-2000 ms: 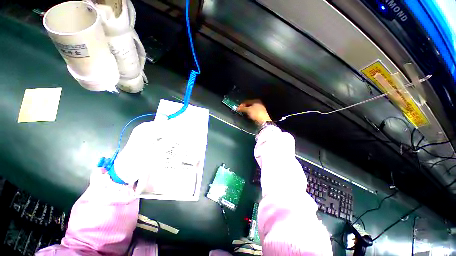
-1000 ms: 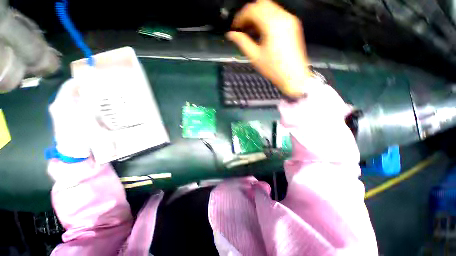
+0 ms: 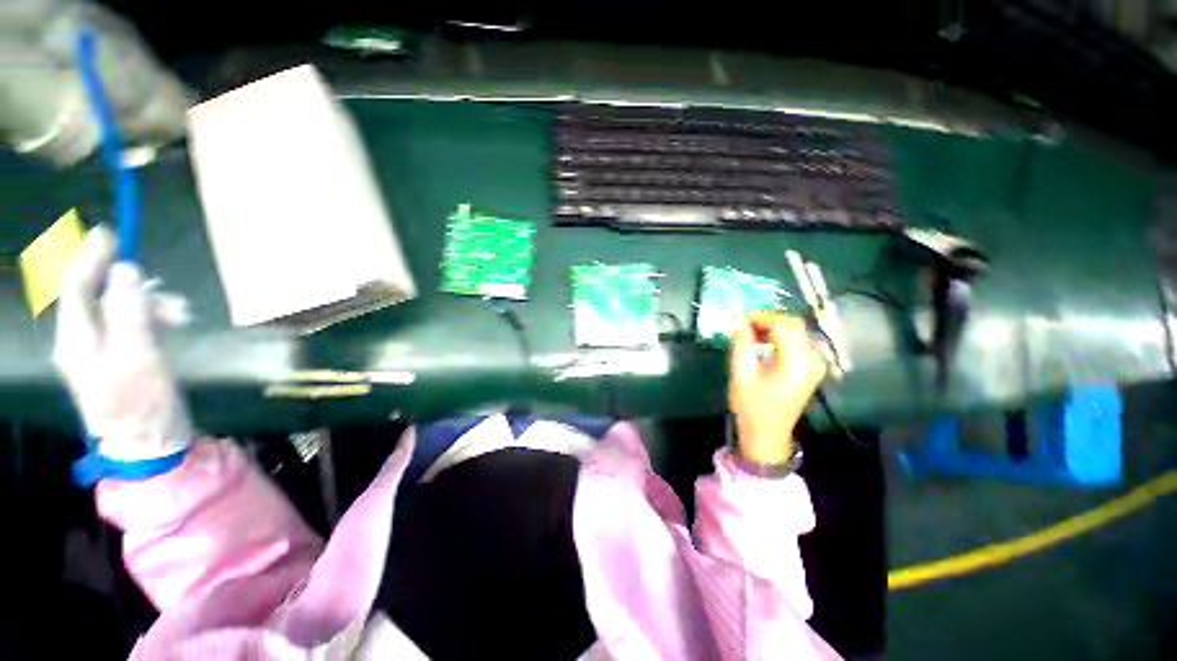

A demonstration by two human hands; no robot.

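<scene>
My gloved left hand [image 3: 116,349] is raised at the left with fingers apart and nothing visible in it, a blue band at its wrist. My bare right hand [image 3: 774,381] is at the near edge of a green circuit board [image 3: 729,294]. Its fingers are curled; blur hides whether they grip anything. Two more green boards lie in the row, one in the middle [image 3: 617,305] and one to its left [image 3: 488,254]. The white box [image 3: 297,194] lies on the mat between my left hand and the boards.
A black keyboard [image 3: 723,171] lies behind the boards. Pale sticks [image 3: 820,310] and a black handheld device [image 3: 949,284] are at the right. Tape strips [image 3: 338,384] are on the front edge. A small green board [image 3: 368,41] is at the rear. A blue cord [image 3: 114,155] hangs at the left.
My right hand has come down from above the keyboard to the rightmost board. My left hand has left the white box and moved left. The view has shifted.
</scene>
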